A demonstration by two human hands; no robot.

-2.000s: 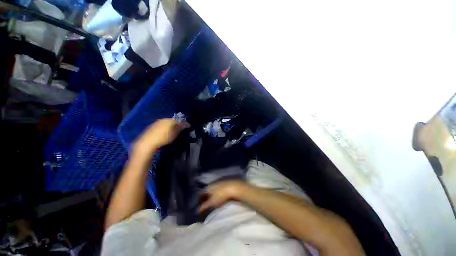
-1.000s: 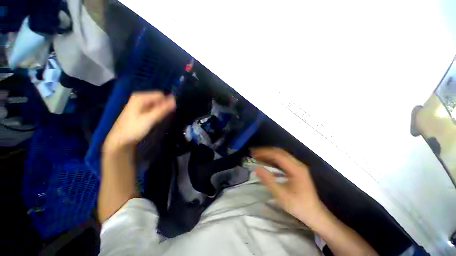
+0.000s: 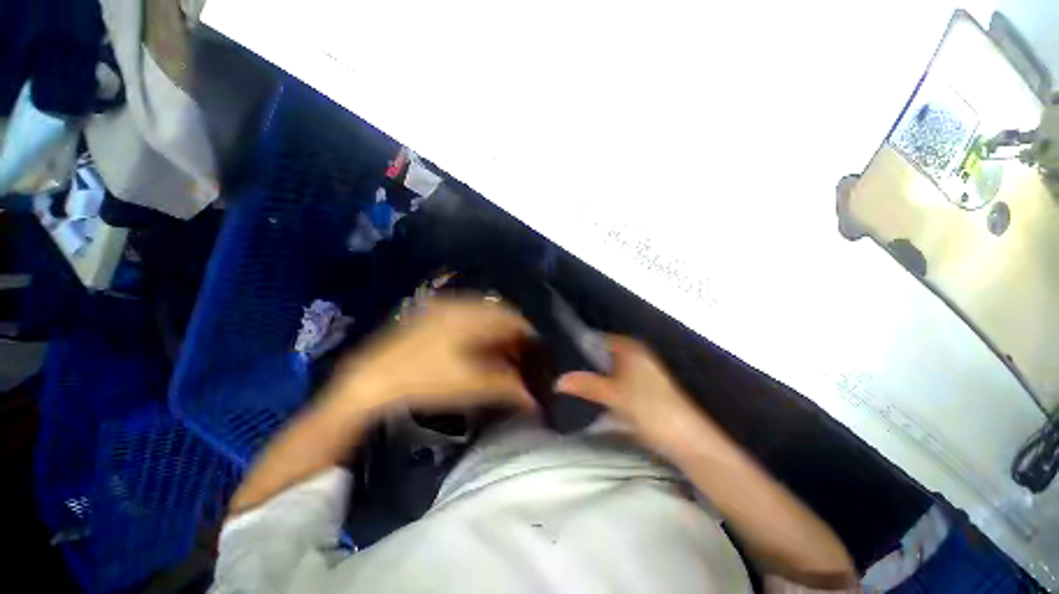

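Observation:
My left hand (image 3: 447, 354) is blurred above the lap, its fingers curled toward my right hand; whether it grips anything cannot be told. My right hand (image 3: 621, 383) has thumb and fingers on a blurred dark and grey cloth piece (image 3: 571, 325), close to the table's front edge. Dark fabric lies between and below the hands. More dark and pale cloth (image 3: 447, 426) shows below my left forearm, partly hidden by it.
The white machine table (image 3: 523, 128) fills the upper right, with the tan needle plate area (image 3: 941, 232) and a black looped object (image 3: 1037, 453). A blue crate (image 3: 250, 279) with scraps is at left, another crate (image 3: 151, 487) below it. Pale cloth (image 3: 151, 128) hangs upper left.
The view has shifted right, showing more of the machine bed. My hands, apart a second ago, have come close together over the lap, with the cloth piece raised at my right hand.

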